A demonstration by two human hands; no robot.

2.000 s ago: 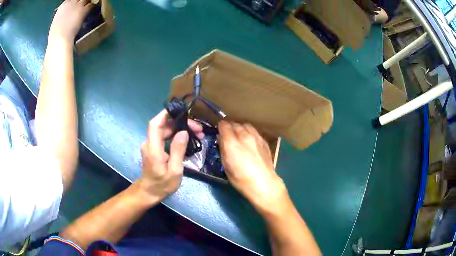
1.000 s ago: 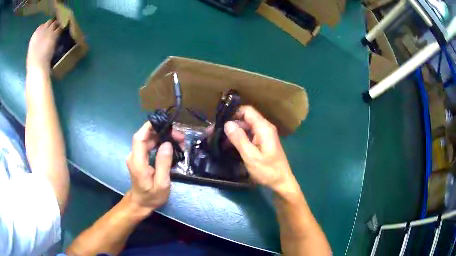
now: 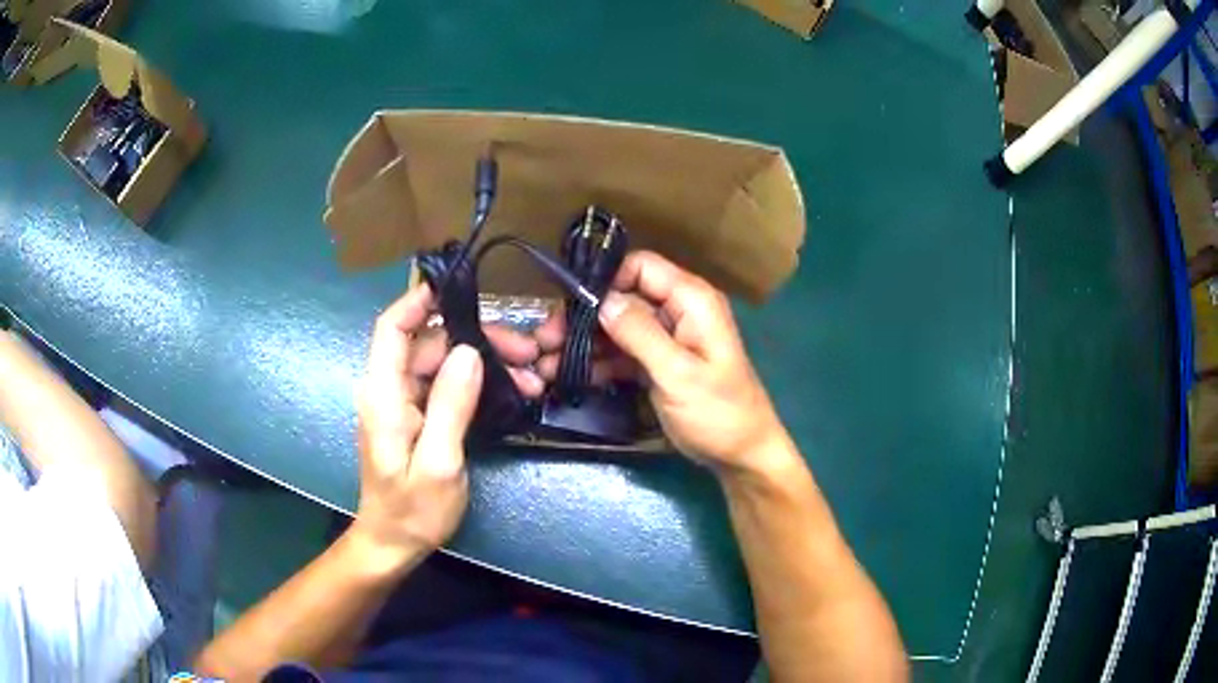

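An open brown mailer box (image 3: 601, 167) lies on the green table, its lid standing open on the far side. My left hand (image 3: 425, 414) holds a coiled black cable (image 3: 461, 300) above the box, with one plug end sticking up and another bending across to the right. My right hand (image 3: 688, 354) holds a second tied black cable bundle (image 3: 581, 340) upright, with two metal plug tips at its top. A clear plastic bag (image 3: 514, 314) and a dark block, perhaps an adapter (image 3: 588, 416), show in the box behind and below the hands. My fingers hide part of both bundles.
An open box with black cables (image 3: 167, 147) stands at the left, with more boxes (image 3: 60, 54) at the upper left corner. A box edge (image 3: 801, 14) shows at the top. White rack tubes (image 3: 1089, 100) are at the right. Another person's arm (image 3: 67, 427) is at the lower left.
My right hand has come up out of the box with the second cable bundle, now held upright beside the first. The neighbour's hand has left the box at the left. The view has shifted.
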